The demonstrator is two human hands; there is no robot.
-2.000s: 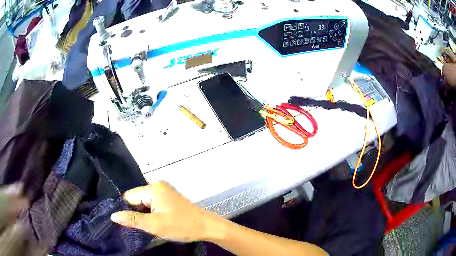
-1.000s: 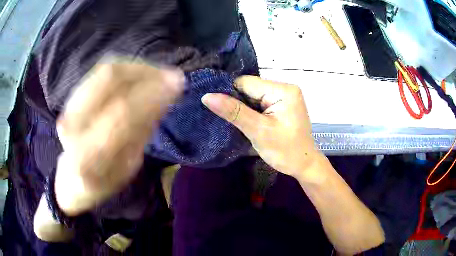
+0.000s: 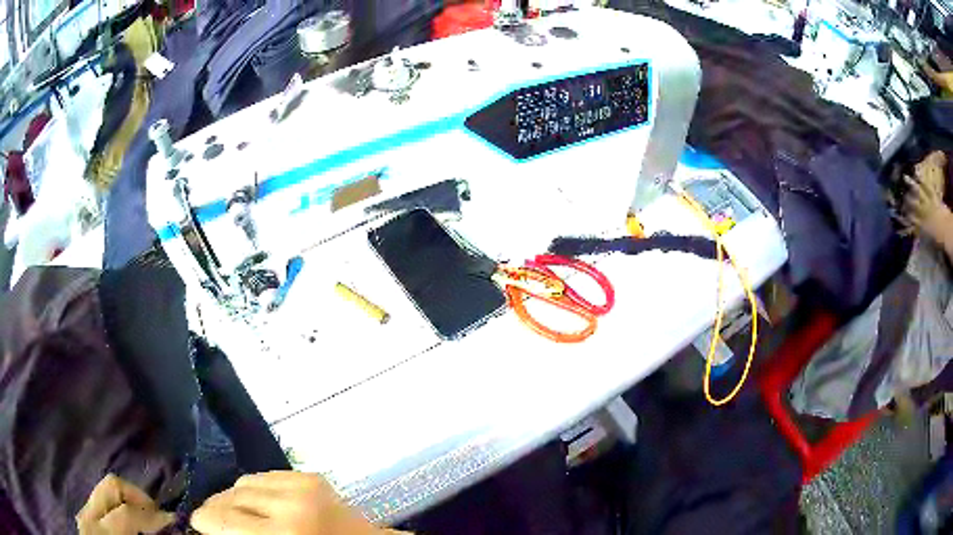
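My left hand (image 3: 125,506) and my right hand (image 3: 274,506) are side by side at the lower left, both partly cut off by the bottom edge. Their fingers pinch the dark garment piece (image 3: 78,387) at the table's front left corner. A smooth black cloth part (image 3: 157,345) runs up from the hands toward the machine. The white sewing machine (image 3: 418,131) stands behind; its presser foot area (image 3: 246,303) is at the left, with no cloth seen under the foot. What the fingertips hold exactly is hidden.
A black smartphone (image 3: 439,274), red-orange scissors (image 3: 559,298), a short tan stick (image 3: 363,302) and a dark fuzzy strip (image 3: 637,245) lie on the white table (image 3: 502,381). An orange cord loop (image 3: 752,313) hangs at the right. Another person's hand (image 3: 925,199) is at the far right.
The view has swung back from the lap to the whole machine. Both hands, apart on the navy cloth one second ago, are now close together at the lower left.
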